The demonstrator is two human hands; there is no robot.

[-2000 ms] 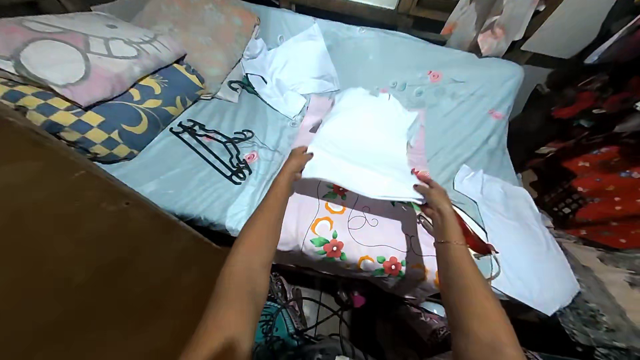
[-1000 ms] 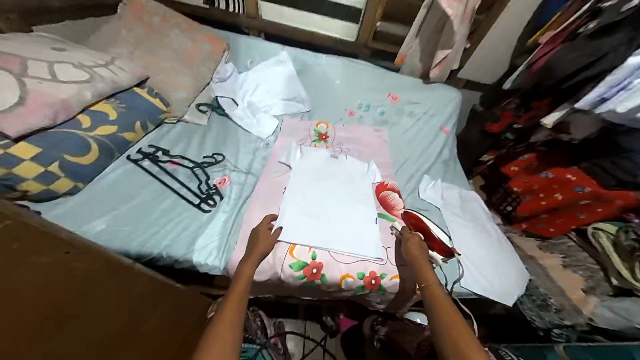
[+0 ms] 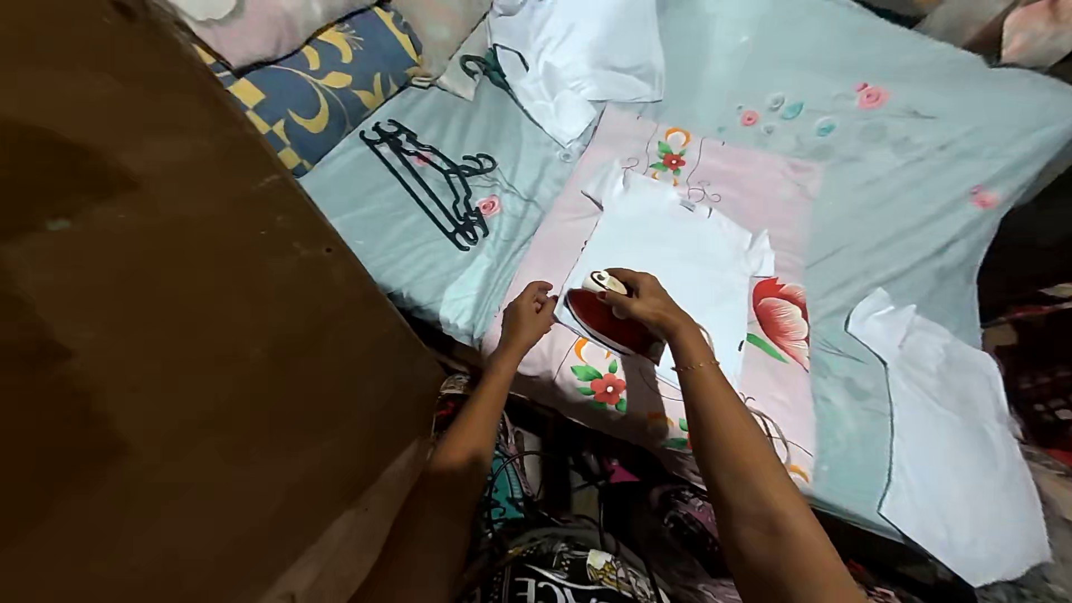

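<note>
A white T-shirt (image 3: pixel 670 251) lies flat on a pink floral cloth (image 3: pixel 779 201) spread over the bed. My right hand (image 3: pixel 641 301) grips the handle of a red clothes iron (image 3: pixel 605 322), whose sole rests at the shirt's lower left part. My left hand (image 3: pixel 529 314) is beside the shirt's left edge, fingers partly bent; whether it pinches the fabric edge cannot be told. Part of the iron's cord shows behind my right forearm.
Black plastic hangers (image 3: pixel 435 184) lie on the light blue bedsheet (image 3: pixel 377 226) at left. Another white garment (image 3: pixel 586 50) with a dark green hanger (image 3: pixel 490 71) is at the back, a further one (image 3: pixel 955 444) at right. Pillows (image 3: pixel 327 84) and a brown wooden panel (image 3: pixel 184 318) stand left.
Two seconds ago both hands held the white shirt above the cloth; now it lies flat. My right hand has taken hold of the iron and moved it left onto the shirt.
</note>
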